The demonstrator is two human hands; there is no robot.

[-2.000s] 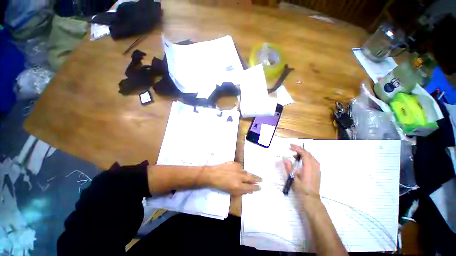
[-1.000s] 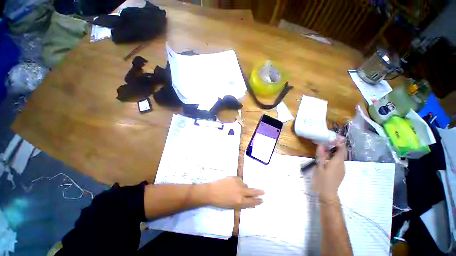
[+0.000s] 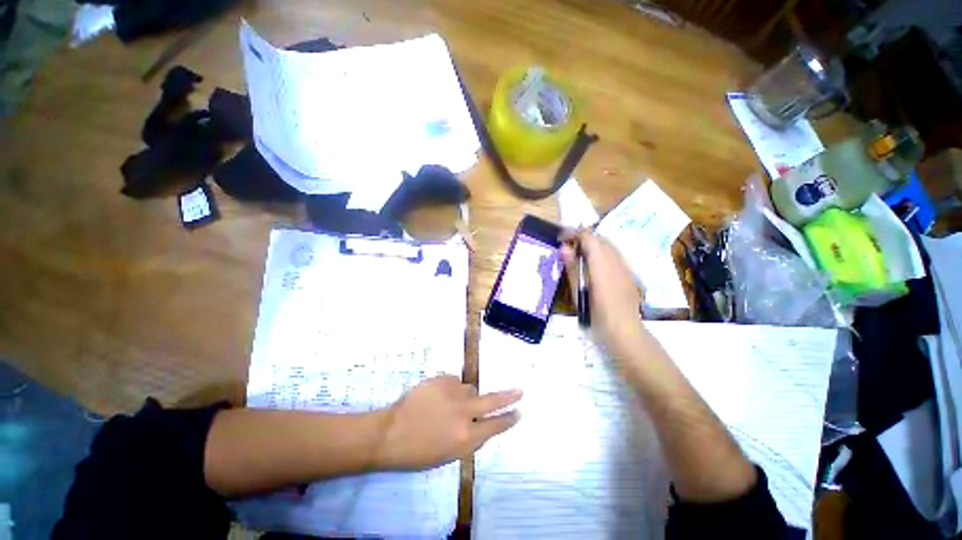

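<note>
My right hand (image 3: 603, 276) holds a slim black pen (image 3: 583, 287) and has its fingertips at the right edge of the smartphone (image 3: 525, 281), which lies lit on the table above the notebook. My left hand (image 3: 448, 422) rests across the printed form (image 3: 348, 316), with two fingers extended over the left edge of the ruled notebook (image 3: 738, 390). The left hand holds nothing that shows. The form is on a clipboard whose metal clip (image 3: 380, 250) shows at its top. A small paper slip (image 3: 646, 237) lies right of the phone, partly behind the right hand.
Turned-over sheets (image 3: 364, 111) and dark fabric scraps (image 3: 174, 142) lie above the form. A yellow tape roll (image 3: 536, 114) and black strap (image 3: 527, 190) are at top centre. At the right are dark tools (image 3: 709, 272), a clear plastic bag (image 3: 781, 276), a green packet (image 3: 850, 251) and a glass jar (image 3: 789, 90).
The right hand has set the paper slip down right of the phone and moved left to the phone, keeping the pen. The left hand stays on the papers. The camera view has shifted.
</note>
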